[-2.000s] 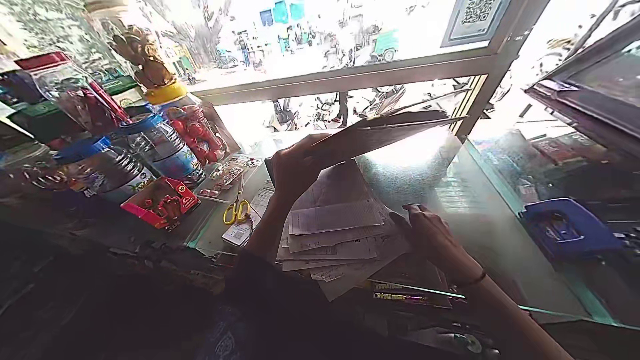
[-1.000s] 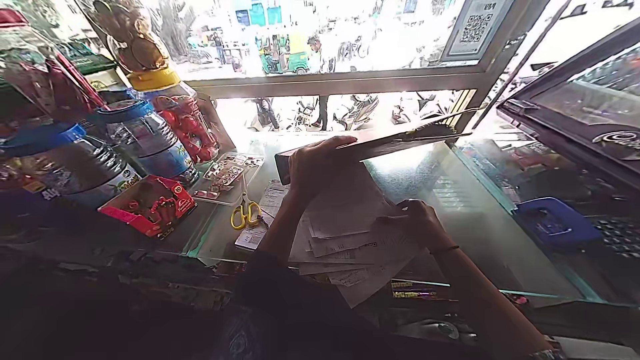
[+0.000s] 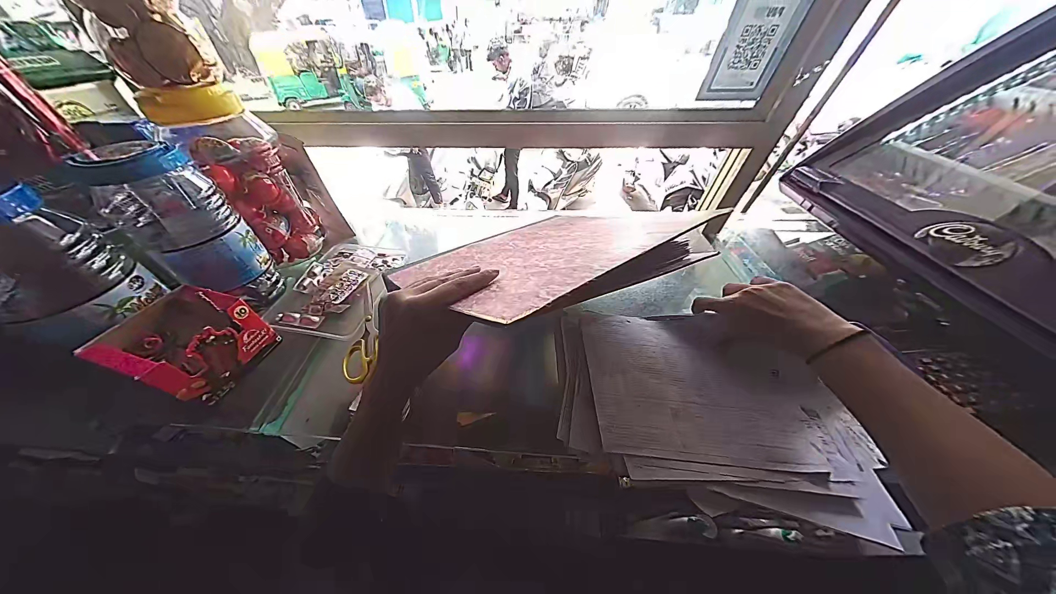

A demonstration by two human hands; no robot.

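My left hand (image 3: 437, 318) grips the near left corner of a pinkish hard-covered folder or book (image 3: 536, 268), its palm beneath and fingers on top. The folder is tilted above the glass counter, with its far right edge parted over the pages. My right hand (image 3: 755, 309) is at the upper right edge of a stack of loose written papers (image 3: 701, 396), fingers curled; the papers' edge is partly hidden by it. The stack lies fanned on the counter, its lower sheets reaching past the near edge. Yellow-handled scissors (image 3: 360, 363) lie left of my left forearm.
Plastic jars with blue lids (image 3: 177, 214) and a jar of red sweets (image 3: 264, 198) stand at left. A red open carton (image 3: 181, 342) and a clear tray of small packets (image 3: 330, 289) lie by them. A dark glass-fronted case (image 3: 924, 190) is at right; a window frame (image 3: 528, 128) stands behind.
The papers have moved right, out from beneath the folder, with my right hand at them. My left hand still holds the folder, now lower with its pinkish cover showing.
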